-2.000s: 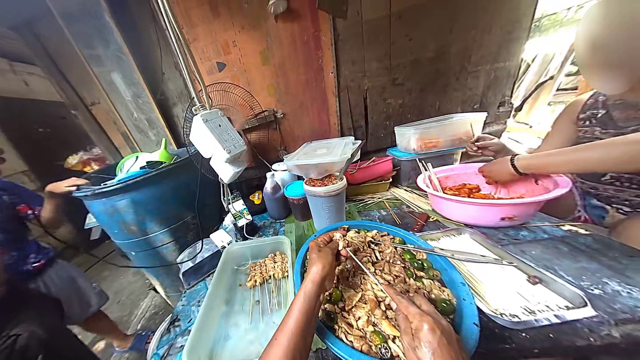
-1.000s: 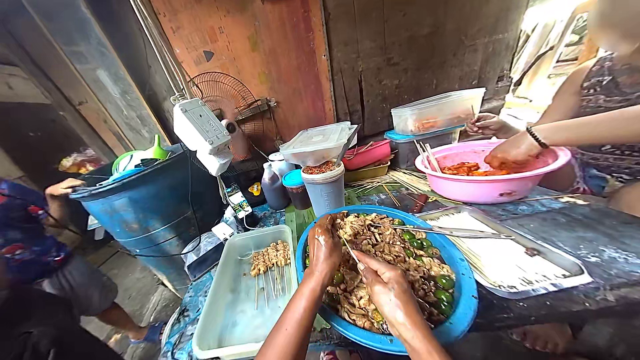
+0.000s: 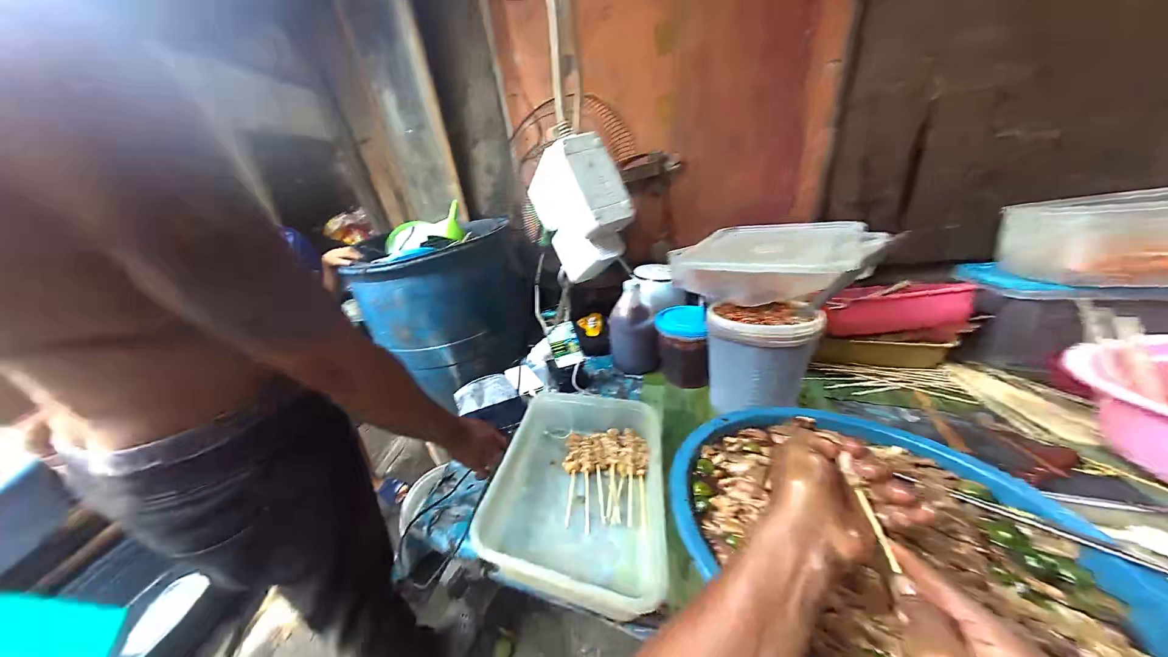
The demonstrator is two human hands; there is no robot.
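Note:
A blue basin at lower right holds marinated meat pieces with green citrus halves among them. Over the meat, my left hand has its fingers curled at the upper end of a bamboo skewer. My right hand pinches the skewer's lower end, partly cut off by the bottom edge. Whether meat is on the skewer's tip is hidden by my left fingers. Left of the basin, a translucent plastic tray holds several skewers of meat, lying side by side. Metal tongs rest across the basin.
A shirtless person stands at left, one hand by the tray. Behind are a blue drum, a hanging white power box, a fan, a sauce bottle and a lidded bucket. A pink basin stands at right.
A shirtless person has come into view at left, reaching toward the tray. The view has swung left, so the co-worker at the pink basin is out of sight. My hands remain over the meat.

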